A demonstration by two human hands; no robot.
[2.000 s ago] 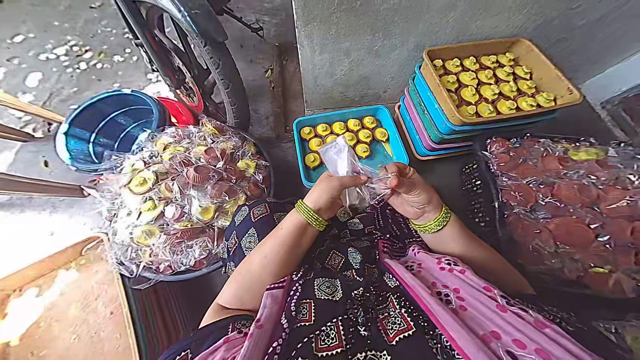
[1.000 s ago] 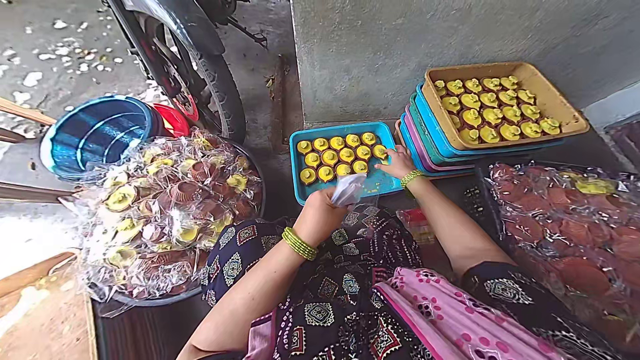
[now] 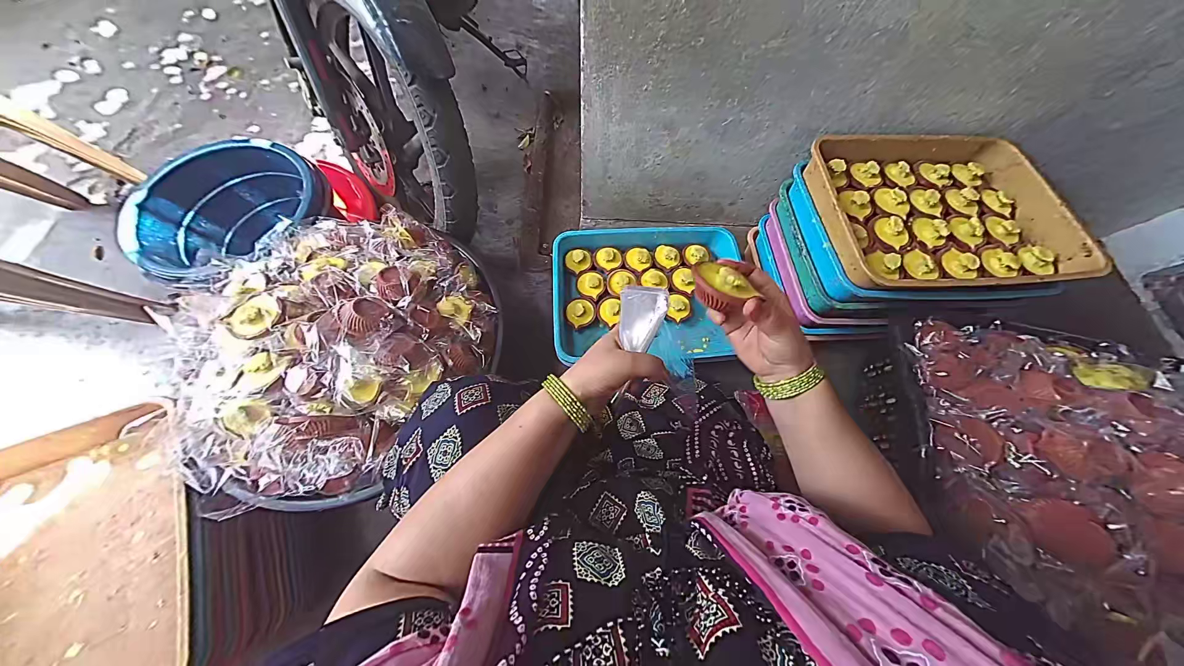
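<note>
My left hand (image 3: pixel 618 368) grips a bunch of clear plastic bags (image 3: pixel 642 319) above my lap. Between the thumb and fingers of my right hand (image 3: pixel 762 324) is a small reddish-brown clay lamp filled with yellow (image 3: pixel 721 285), tilted so that its ridged side shows. The lamp is to the right of the bags, over the blue plastic tray (image 3: pixel 708 344). Rows of like yellow-filled lamps (image 3: pixel 580 313) stand in that tray, mostly at its back and left; its front right part shows bare blue with a few yellow crumbs.
At left, a wide tub (image 3: pixel 370 495) is heaped with plastic-wrapped lamps (image 3: pixel 361 314), near a blue bucket (image 3: pixel 222 203) and a motorcycle wheel (image 3: pixel 444 148). At right stand stacked trays (image 3: pixel 795 250), the top tan tray (image 3: pixel 1045 194) holding more lamps. Wrapped lamps (image 3: pixel 1064 462) lie nearer me.
My right hand, at the blue tray a second ago, has come back toward my left hand and now holds a lamp lifted off the tray. My left hand still holds the bags.
</note>
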